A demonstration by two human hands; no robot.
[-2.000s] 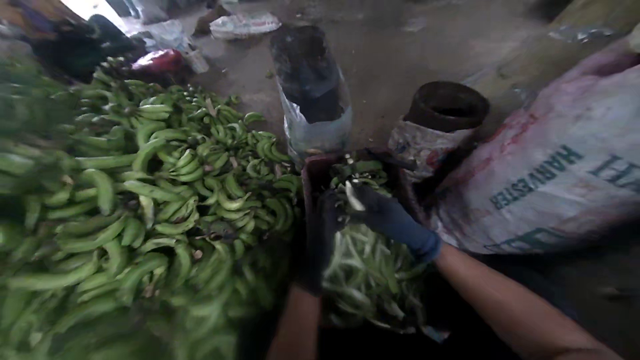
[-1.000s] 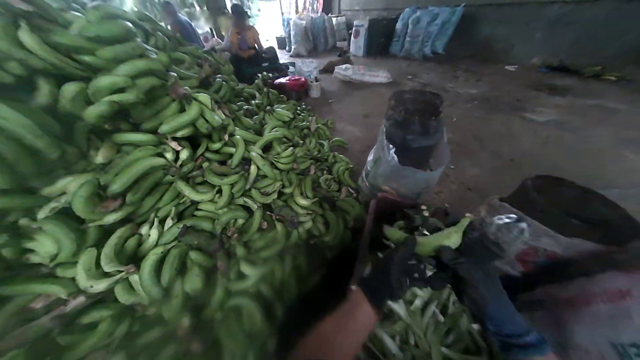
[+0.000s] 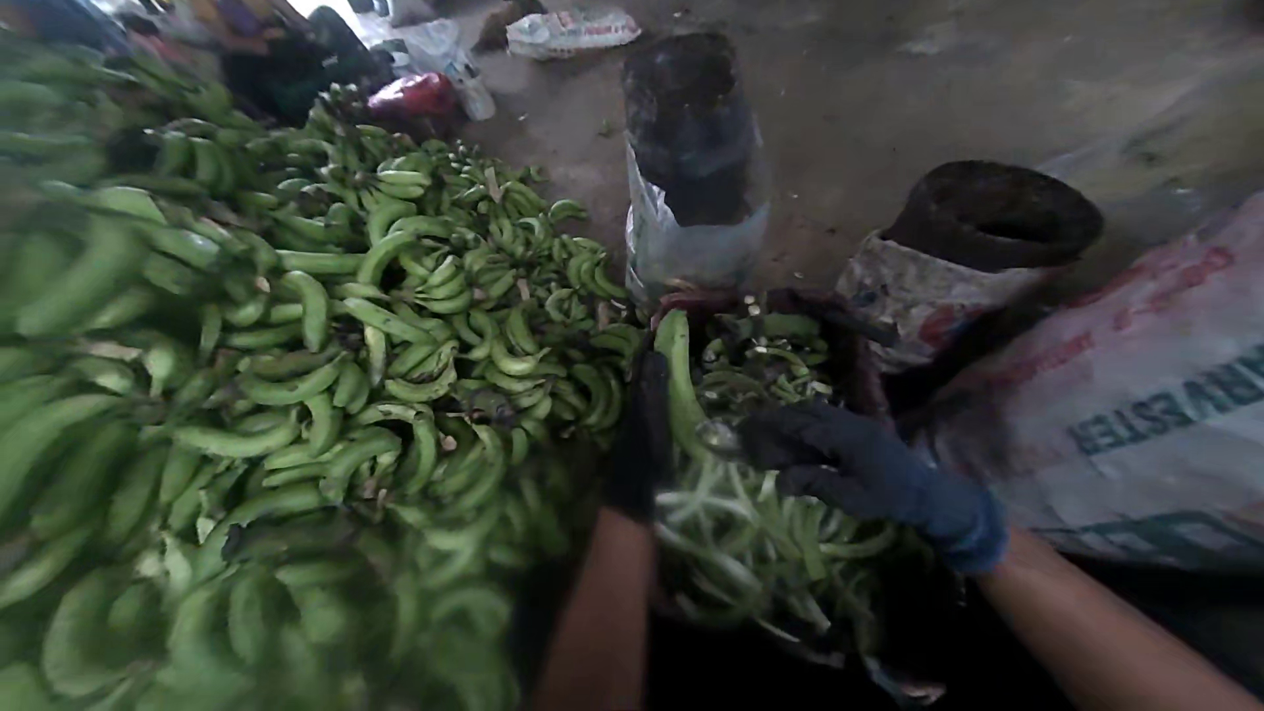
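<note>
My left hand (image 3: 642,434), in a dark glove, holds a green plantain or banana (image 3: 679,380) upright over a dark reddish crate (image 3: 874,380). My right hand (image 3: 849,469), in a dark glove with a blue cuff, grips a small tool (image 3: 718,435) with a shiny end; its kind is not clear. That end touches the lower part of the fruit. Below both hands, green peel strips (image 3: 760,543) fill the near part of the crate. Darker green pieces (image 3: 755,365) lie at its far end.
A large heap of green bananas (image 3: 395,326) rises at left. Beyond the crate stands a dark cylindrical container (image 3: 691,128) in clear plastic. A dark round container (image 3: 997,212) and a large printed sack (image 3: 1136,395) are at right. A person (image 3: 296,59) sits at far left.
The view has swung right and down since one second ago. The fruit lay sideways between my hands then; now it points up in my left hand.
</note>
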